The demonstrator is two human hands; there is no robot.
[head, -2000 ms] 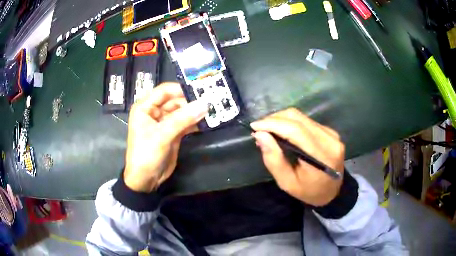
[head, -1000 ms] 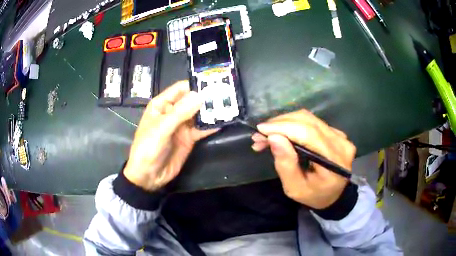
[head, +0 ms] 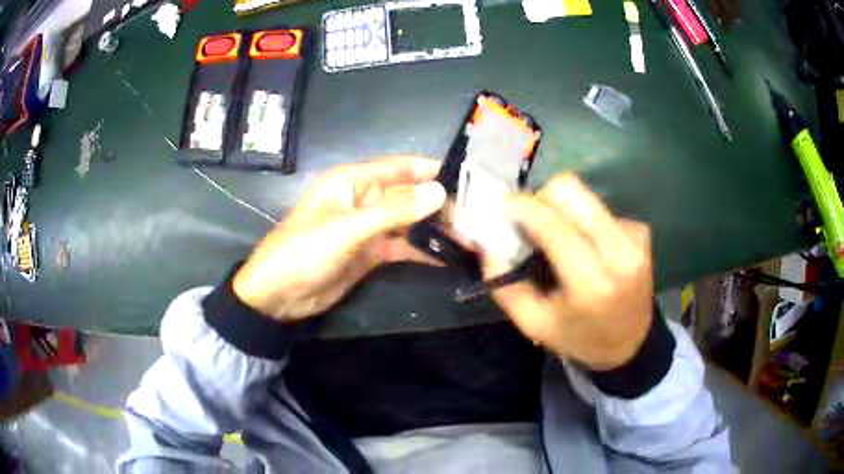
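An opened handset (head: 495, 153) is held tilted above the dark green mat. Its inner part is a grey-white slab with orange at the top end, in a black shell. My left hand (head: 347, 236) grips the shell's left edge between thumb and fingers. My right hand (head: 588, 278) is at the lower right of the handset, fingers on the grey-white part, somewhat blurred. A thin dark tool (head: 495, 281) sticks out under the right fingers; most of it is hidden.
Two black handset units (head: 266, 120) with red-orange ovals lie at the left. A white keypad frame (head: 433, 56) lies behind. A small grey plastic piece (head: 608, 104), a pink-handled tool (head: 685, 20) and a green-bodied tool (head: 816, 176) lie right. A thin wire (head: 231, 192) lies left.
The handset has been lifted off the mat, tilted and moved right; its dark screen no longer shows. Both hands have closed in on it, and the right hand now touches it.
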